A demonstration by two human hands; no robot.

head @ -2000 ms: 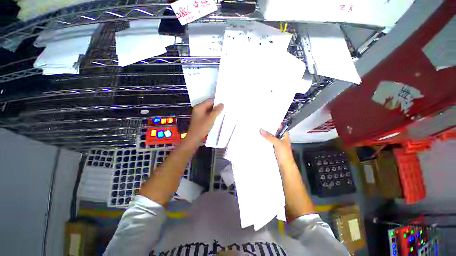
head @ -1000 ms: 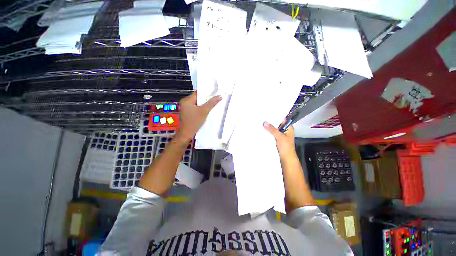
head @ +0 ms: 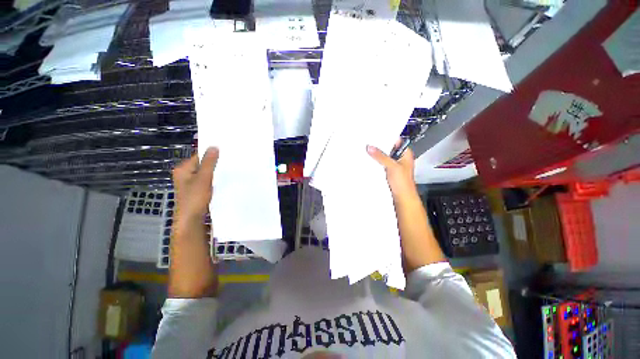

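My left hand [head: 194,184] holds a long white record sheet [head: 241,140] by its left edge, thumb on top, upright in the air at left of centre. My right hand [head: 394,172] holds a stack of long white sheets [head: 361,147], its edges fanned and uneven at the bottom. A thin dark pen [head: 400,148] also sits in my right hand's fingers. The two lots of paper are apart, with a gap between them. The print is too overexposed to read. My fingers behind the papers are hidden.
Wire shelving [head: 126,126] with hanging sheets [head: 81,42] stands ahead. White grid trays [head: 144,224] lie below left, a black tray [head: 463,224] below right. A red panel [head: 554,133], red crates [head: 577,238] and lit red trays [head: 572,329] are at right. Cardboard boxes [head: 121,312] stand low.
My left hand has moved left with the long sheet, away from the stack, opening a gap between them. My right hand still holds the stack and pen in nearly the same place.
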